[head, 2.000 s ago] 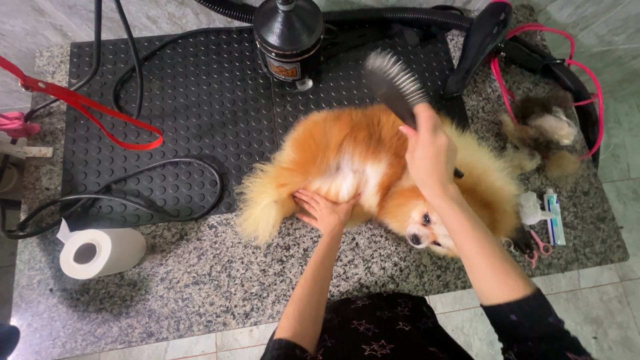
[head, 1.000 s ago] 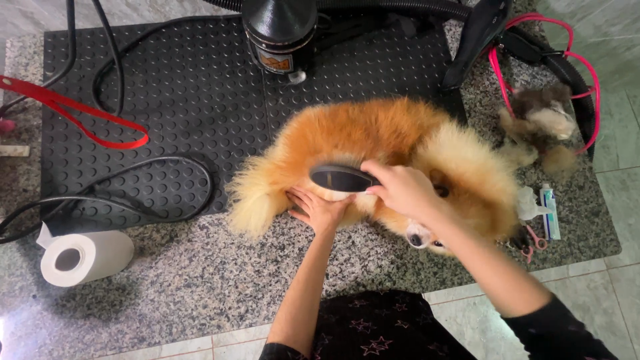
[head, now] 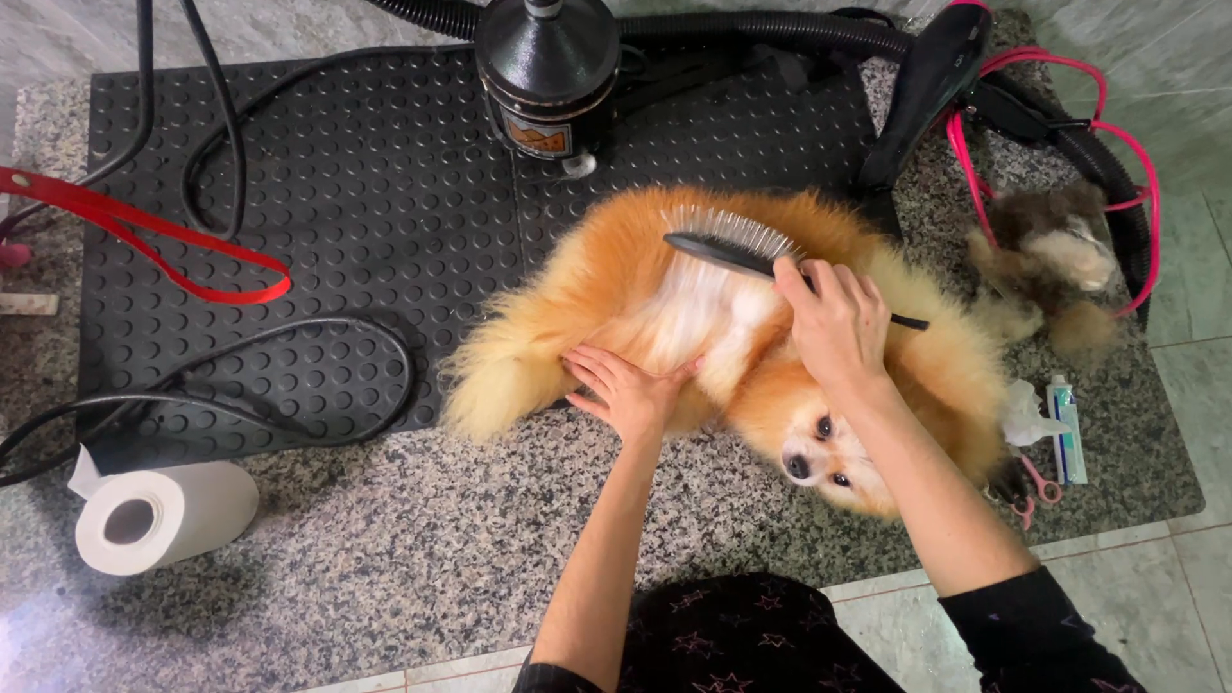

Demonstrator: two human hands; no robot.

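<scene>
An orange and cream long-haired dog [head: 616, 250] lies on its side across a black rubber mat [head: 375, 173] and the granite tabletop, its head toward me on the right. My right hand [head: 839, 313] is closed on the black handle of a metal-pin brush [head: 727, 252]. The brush is over the dog's flank, its pins pointing away from me; whether they touch the fur I cannot tell. My left hand [head: 626, 387] lies flat with spread fingers on the fur of the dog's hindquarters and belly, holding no tool.
A black blower [head: 549, 72] stands behind the dog. At right are a black hair dryer [head: 929, 91], a pink cord [head: 1126, 144], loose fur clumps [head: 1044, 260], a tube [head: 1066, 428] and pink scissors [head: 1038, 486]. At left are a red strap [head: 173, 231], black cables and a paper roll [head: 207, 515].
The brush was raised above the dog two seconds ago, then low beside my left hand. It is now farther up on the flank, still in my right hand. My left hand has stayed on the dog.
</scene>
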